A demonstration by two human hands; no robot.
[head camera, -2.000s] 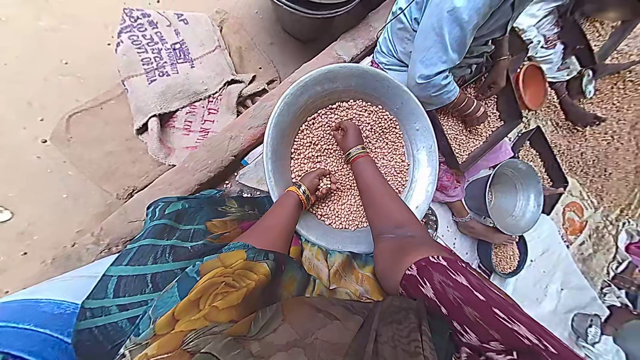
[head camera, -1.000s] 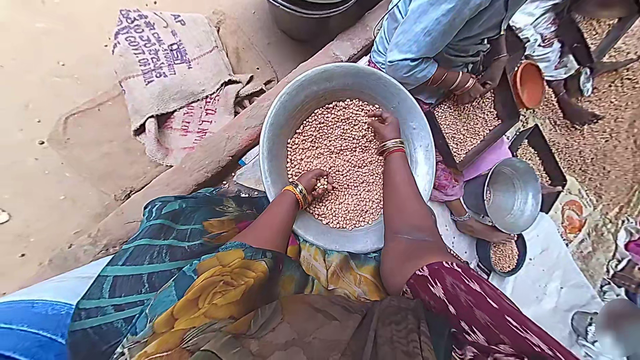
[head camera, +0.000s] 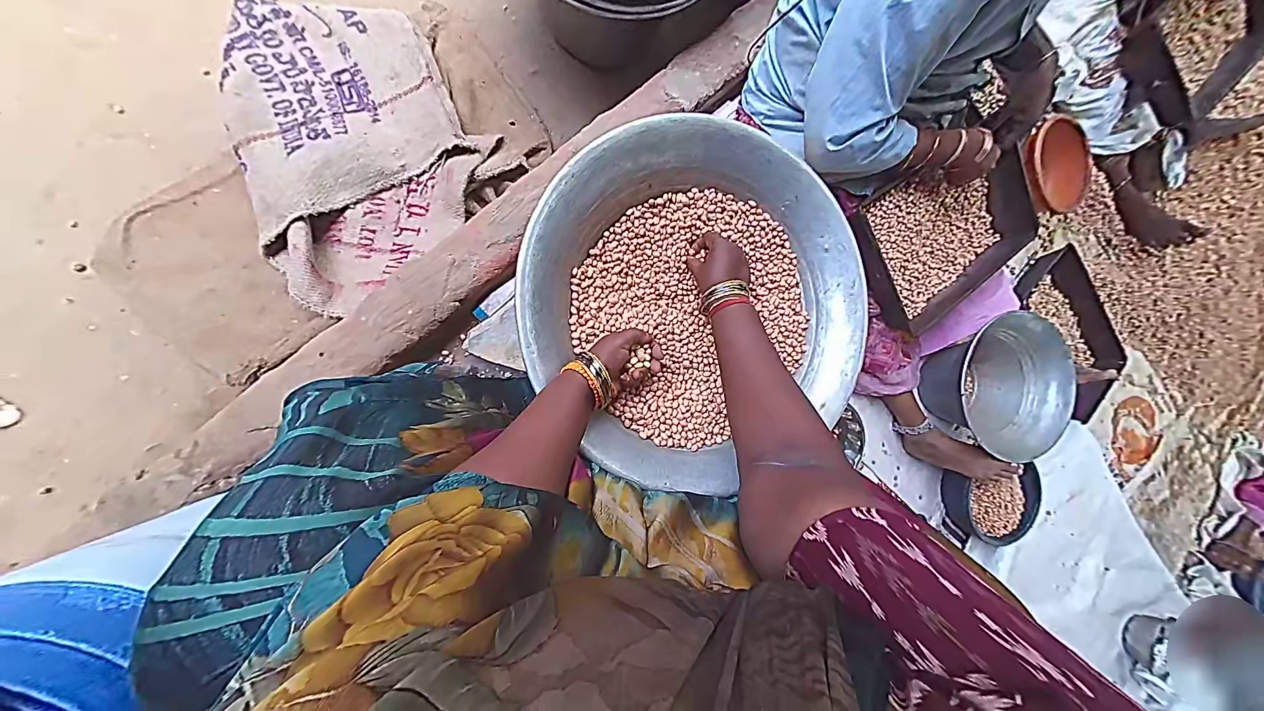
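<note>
A wide aluminium basin (head camera: 839, 296) rests at my lap, holding a broad layer of pinkish-brown shelled peanuts (head camera: 652, 257). My left hand (head camera: 628, 361), with bangles at the wrist, lies palm up at the lower left of the peanuts. Its curled fingers cup a few peanuts, some of them paler than the rest. Over the upper middle of the heap is my right hand (head camera: 719, 263), its fingers bent down with the tips at the peanuts. Whether anything is between those fingertips cannot be seen.
Printed jute sacks (head camera: 336, 128) lie beyond a low ledge (head camera: 395, 316) at left. A co-worker in a blue shirt (head camera: 869, 79) sits at upper right by a dark-framed tray of peanuts (head camera: 923, 247). Near a bare foot are a metal pot (head camera: 1022, 385) and a small dark bowl (head camera: 1032, 504). An orange bowl (head camera: 1062, 163) stands farther off.
My right hand has moved left from the right side of the peanuts, where it was a second ago, to their upper middle. My left hand stays at the lower left.
</note>
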